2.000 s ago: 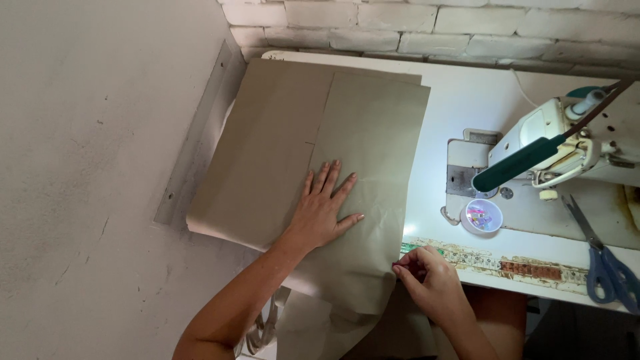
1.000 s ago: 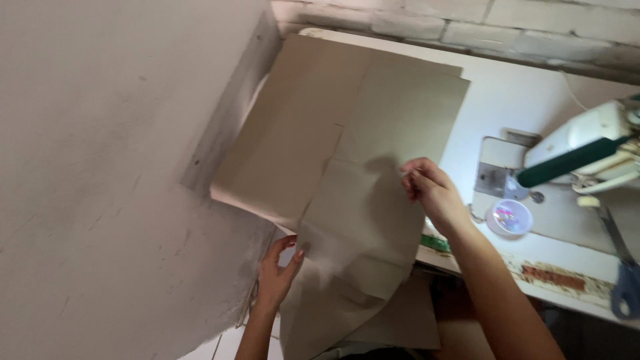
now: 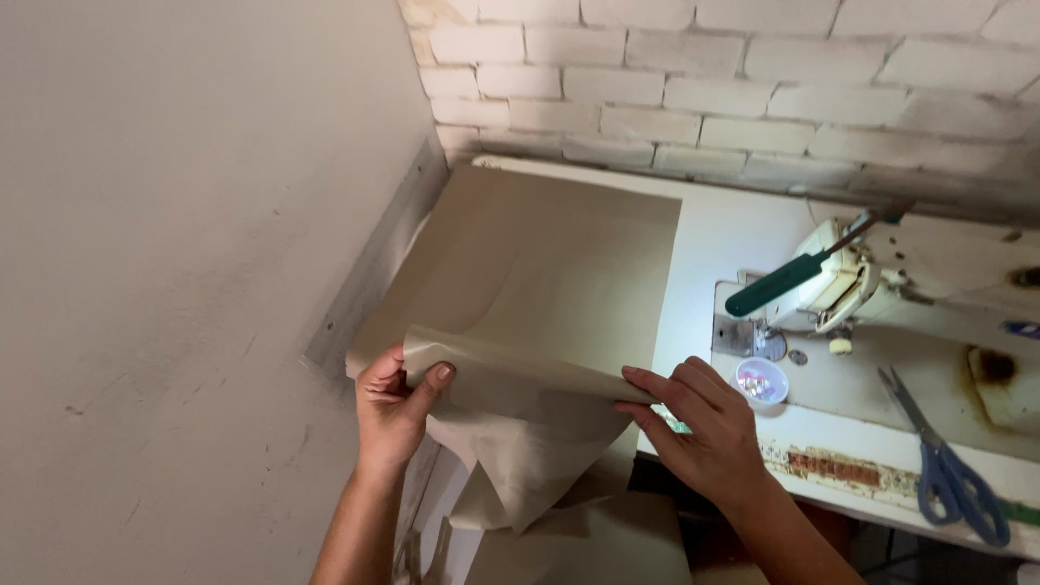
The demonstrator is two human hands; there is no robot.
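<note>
A brownish-olive fabric piece (image 3: 520,386) is raised between my hands, its upper edge folded and its lower part hanging past the table's front edge. My left hand (image 3: 398,398) pinches its left corner between thumb and fingers. At the right end of the fold, my right hand (image 3: 695,418) grips it between thumb and forefinger. Beneath and behind lies a larger flat stack of the same fabric (image 3: 561,252) on the white table. More of this fabric (image 3: 585,540) hangs low, below the table edge.
To the right stand a sewing machine (image 3: 821,276) with a green-handled tool (image 3: 776,284) on it, a small bowl of shiny bits (image 3: 760,382) and blue-handled scissors (image 3: 946,471). A white brick wall (image 3: 682,89) rises behind; a plain wall (image 3: 187,244) borders the left side.
The upper fabric piece, flat over the stack two seconds ago, is now lifted and drawn toward me. Both hands have closed on its edge. The view has shifted, showing more brick wall.
</note>
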